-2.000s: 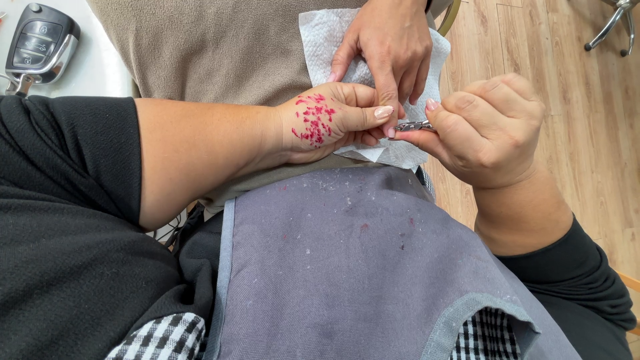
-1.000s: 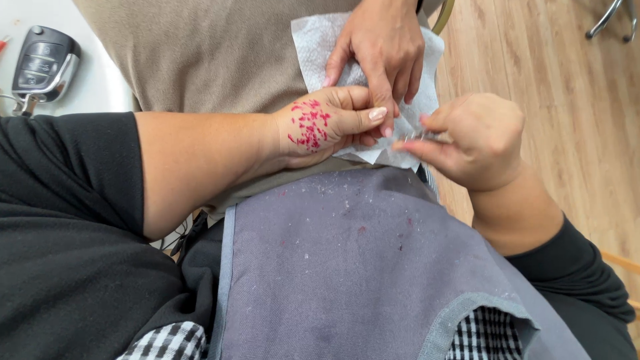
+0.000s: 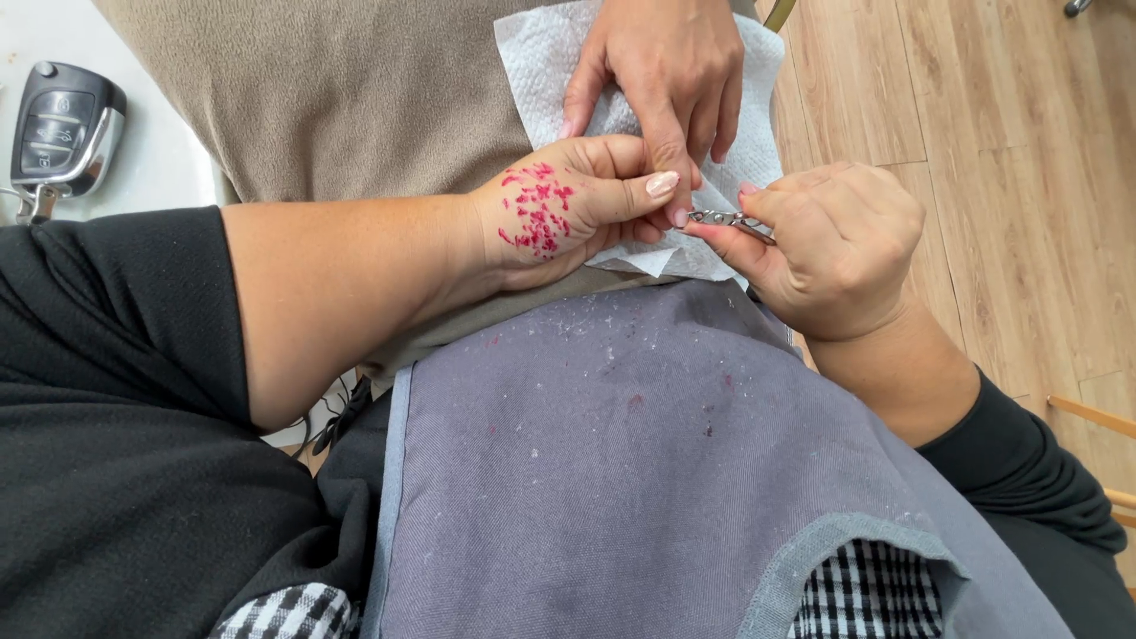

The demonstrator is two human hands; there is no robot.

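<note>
My left hand (image 3: 568, 200), its back marked with red-pink streaks, pinches a finger of another person's hand (image 3: 670, 67) between thumb and fingers. That hand lies palm down on a white paper towel (image 3: 541, 53). In my right hand (image 3: 830, 244) is a small metal nail clipper (image 3: 719, 218), held between thumb and fingers, its tip at the nail of the pinched finger. My right fingers hide part of the clipper. Whether its jaws touch the nail, I cannot tell.
Under the towel lies a brown cushion or cloth (image 3: 355, 89). A car key fob (image 3: 67, 133) rests on a white surface (image 3: 173, 133) at the upper left. A grey apron (image 3: 568, 461) with specks covers my lap. Wood floor (image 3: 976, 204) shows at the right.
One second ago my right hand was a little away from the held finger; now the clipper is back at its nail. My left hand keeps its hold.
</note>
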